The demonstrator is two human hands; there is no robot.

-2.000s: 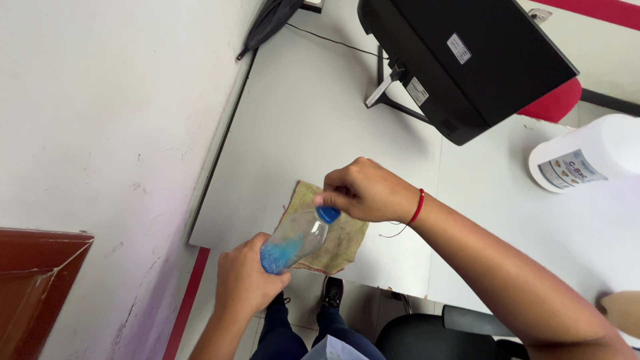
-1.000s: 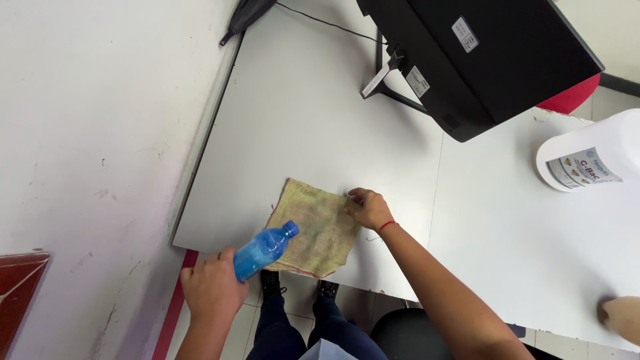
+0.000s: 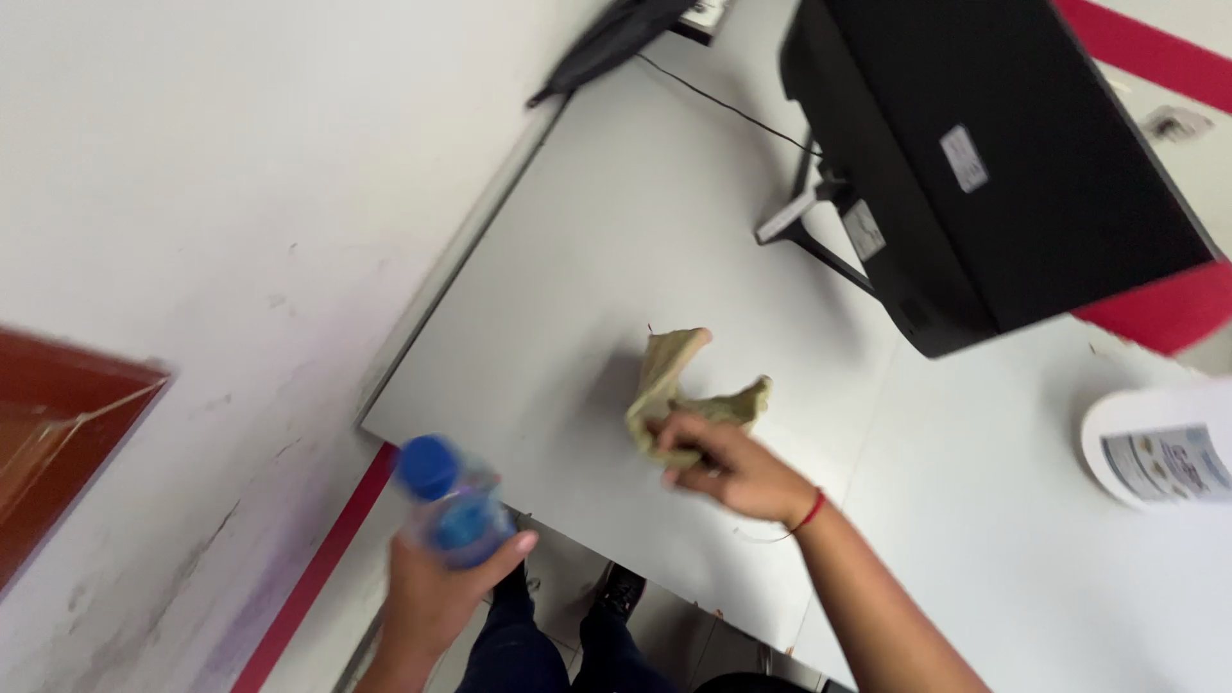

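My left hand grips a clear plastic bottle with a blue cap and blue liquid inside, held upright beyond the desk's near left edge. The bottle is blurred. Above the grey-white desk, my right hand has a yellow-green cloth bunched in its fingers, with two corners of the cloth sticking up. A red string bracelet is on my right wrist.
A black monitor on its stand is at the upper right, with a cable running left toward a black folded item. A white labelled jug stands at the right. The wall borders the desk's left side.
The cloth lay flat on the desk one second ago and is now gathered up in my right hand. My left hand has turned the bottle from a rightward tilt to cap up.
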